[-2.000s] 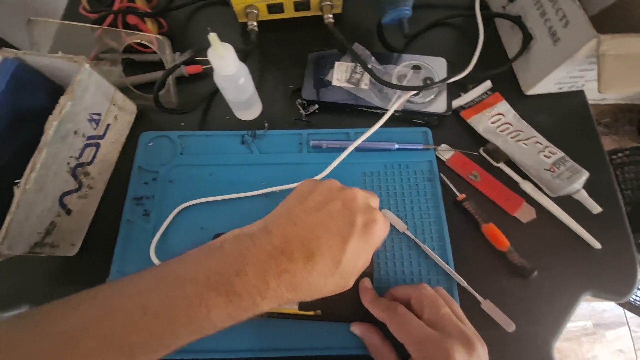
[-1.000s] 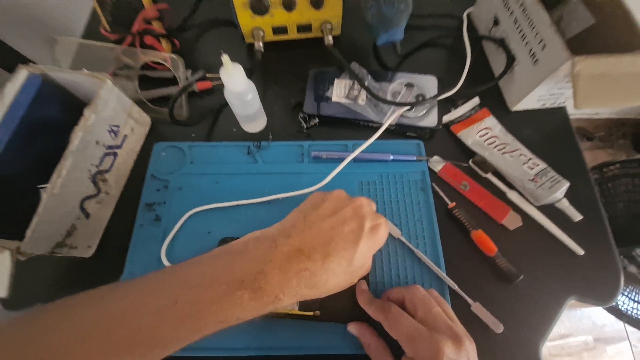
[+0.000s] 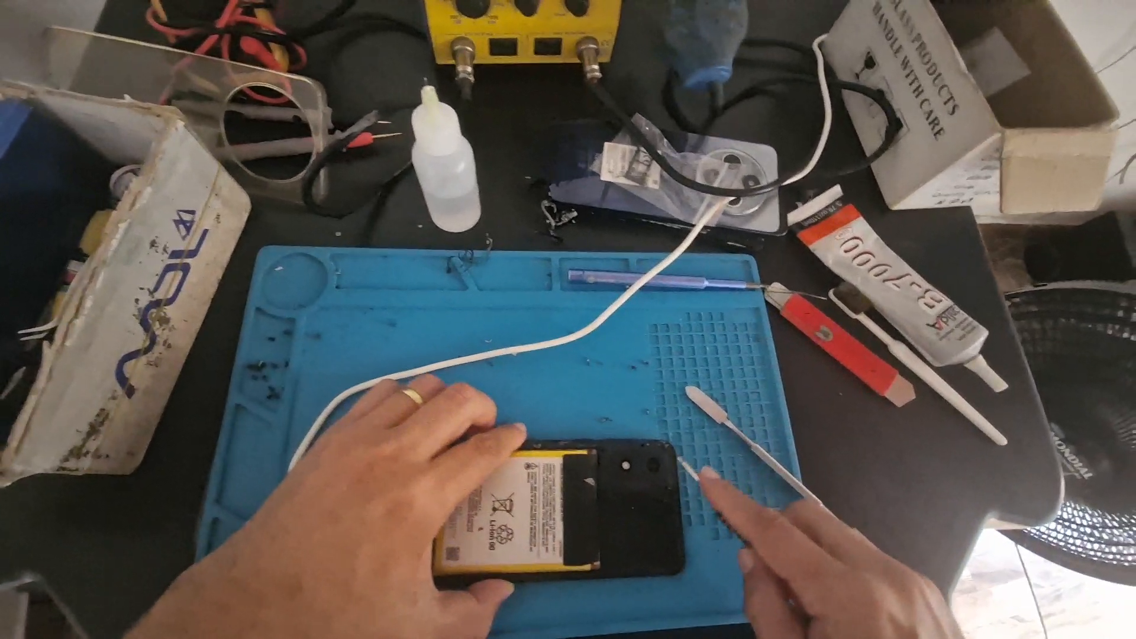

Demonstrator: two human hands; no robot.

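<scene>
My left hand grips an opened smartphone, fingers along its upper edge and thumb at the lower edge. The phone lies on a blue silicone repair mat, its yellow-edged battery exposed beside a black cover. My right hand is just right of the phone. A thin pale tip shows between its index fingertip and the phone's corner; whether it is held is unclear. A metal double-ended spatula lies on the mat, its lower end hidden by the right hand.
A blue-handled tool and white cable cross the mat. Right of it lie a red cutter, a white brush-like tool and a B-7000 glue tube. Behind stand a plastic bottle and yellow device; boxes flank the table.
My left hand has moved left and opened out from a closed pose over the phone, uncovering the battery. My right hand has shifted away from the phone's edge, over the spatula's lower end.
</scene>
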